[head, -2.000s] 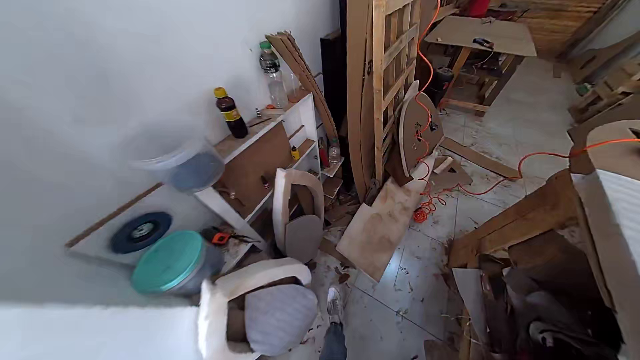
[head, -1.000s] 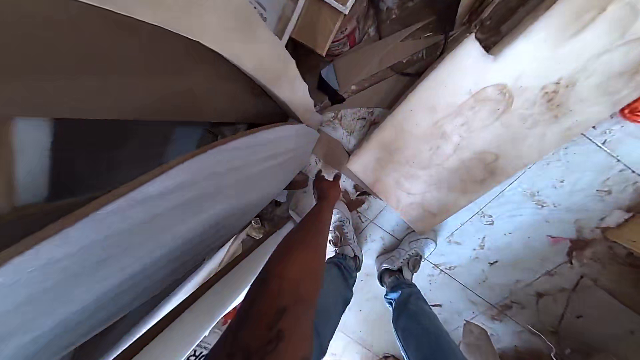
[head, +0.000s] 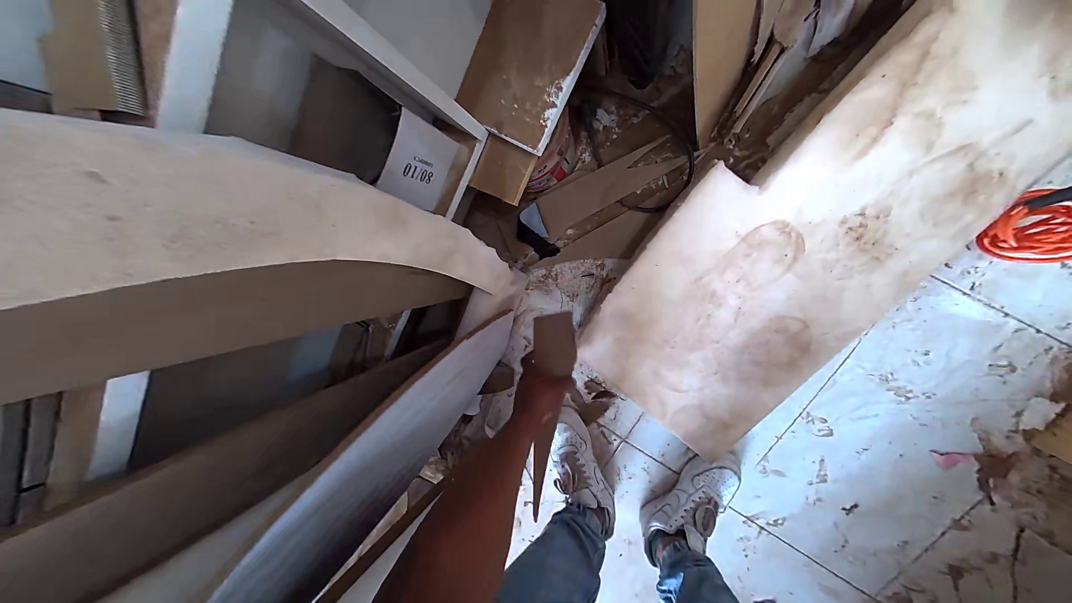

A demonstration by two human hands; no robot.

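My left hand [head: 546, 375] reaches down from the bottom of the head view, above my left shoe. It is closed around a brown piece of board [head: 554, 333]. The piece's blunt end sticks out past the fingers, and a narrow pointed part hangs below the wrist. Left of the hand is a curved panel with a whitish face [head: 394, 452]. To the right lies a large stained pale sheet [head: 737, 293], its near corner at my right shoe. My right hand is out of view.
A curved pale panel [head: 251, 209] and a white-framed shelf unit [head: 419, 92] stand at the left. Board offcuts [head: 611, 188] and a dark cable lie beyond the hand. An orange cable coil [head: 1034, 230] rests on the tiled floor at the right, with scraps and debris around.
The view has turned from the room down to my feet. My left hand, out of view two seconds ago, was low near the piece one second ago; now the piece shows clearly in its grip.
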